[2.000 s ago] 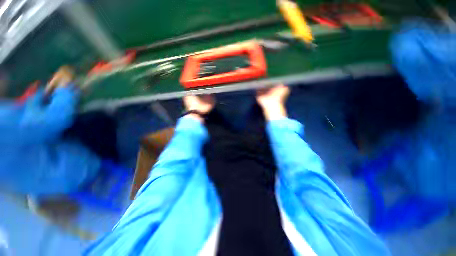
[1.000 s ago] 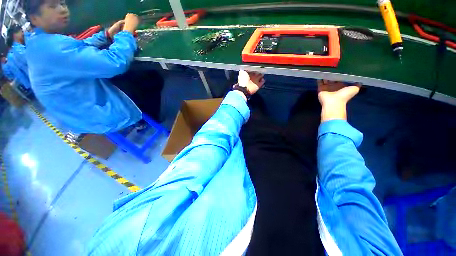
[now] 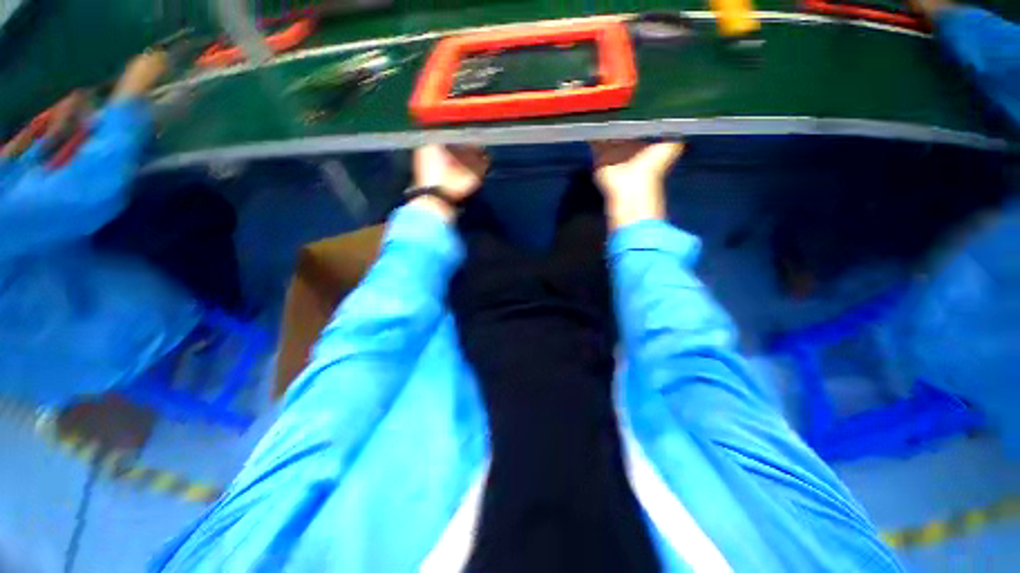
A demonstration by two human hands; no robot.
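The red-orange fixture frame (image 3: 431,92) lies on the green bench in front of me, with a dark open tablet (image 3: 526,73) inside it. My left hand (image 3: 450,171) is at the bench's front edge, below the frame's left part, with a dark band on the wrist. My right hand (image 3: 635,168) is at the same edge, below the frame's right end. Both hands are blurred and their fingertips are partly hidden at or under the edge, so I cannot tell whether they grip it. Neither hand touches the frame.
Loose small parts (image 3: 352,76) lie left of the frame. A dark round dish (image 3: 662,27) and a yellow screwdriver (image 3: 735,16), cut off by the top edge, are to the right. A cardboard box (image 3: 313,293) stands below the bench. Blue-sleeved people sit on both sides.
The view has swung left and right between frames, and the image is blurred again. Both hands stay at the bench edge, and the frame stays on the bench.
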